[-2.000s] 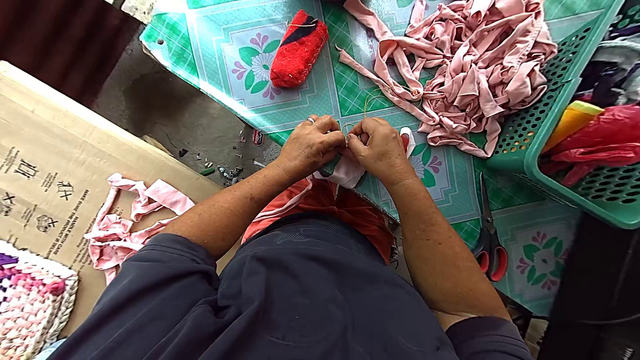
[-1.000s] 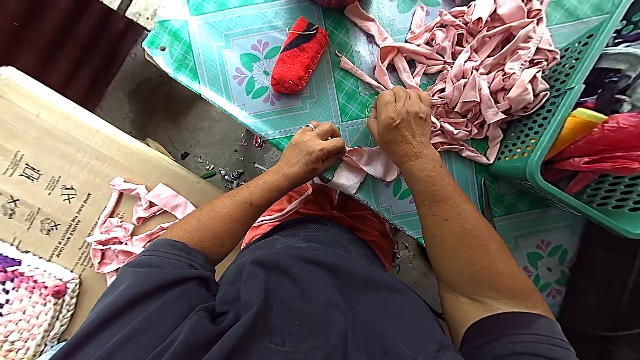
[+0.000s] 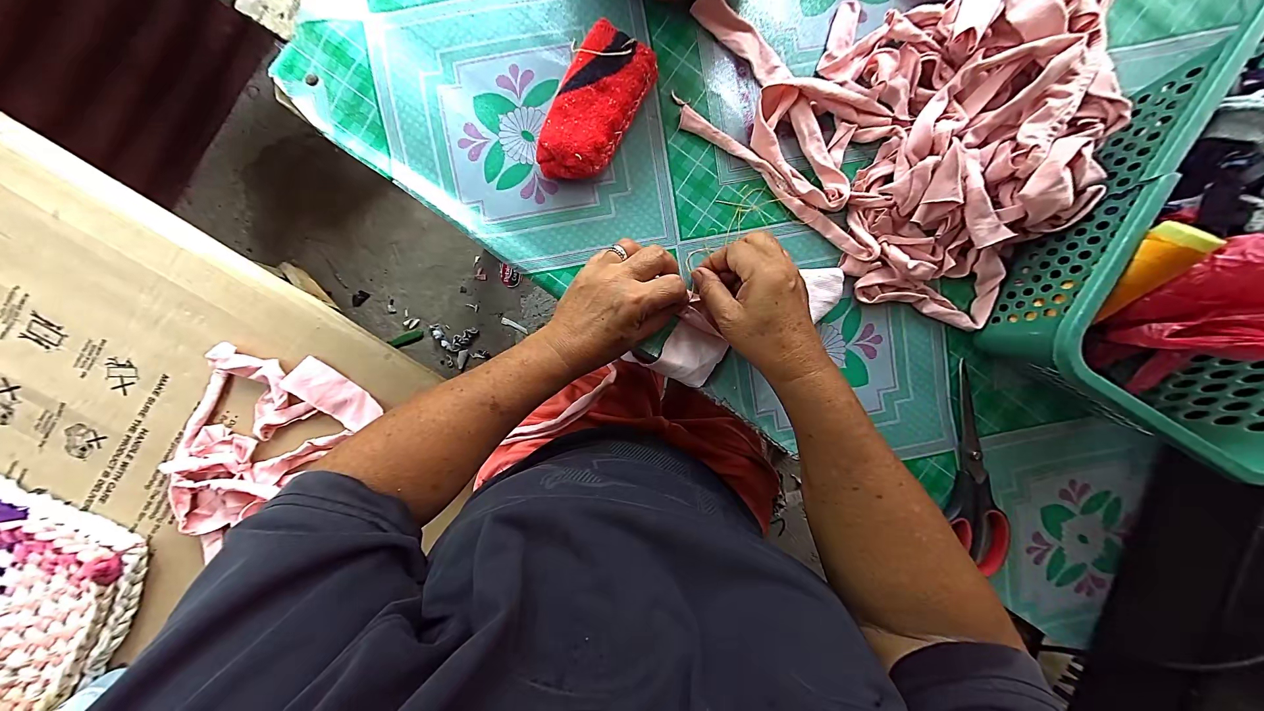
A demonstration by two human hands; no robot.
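Note:
My left hand [image 3: 622, 296] pinches a pale pink fabric strip [image 3: 691, 348] at the table's near edge, a ring on one finger. Close beside it, my right hand [image 3: 760, 301] has thumb and forefinger together at the same strip; thin thread shows by the fingertips, but whether they hold a needle cannot be told. Loose yellowish thread [image 3: 743, 205] lies just beyond the hands. Farther back is a red cloth bundle [image 3: 597, 99] with a dark patch and thread on top. A tangled heap of pink fabric strips [image 3: 948, 148] lies to the right.
Scissors with red and black handles [image 3: 978, 494] lie right of my right forearm. A green plastic basket [image 3: 1071, 326] holding cloth and bags stands at the right. At the left, more pink strips [image 3: 247, 434] and a woven mat [image 3: 59, 583] lie on a cardboard box [image 3: 148, 326].
My right hand has come back from the edge of the pink heap to beside my left hand. My left hand has stayed at the strip.

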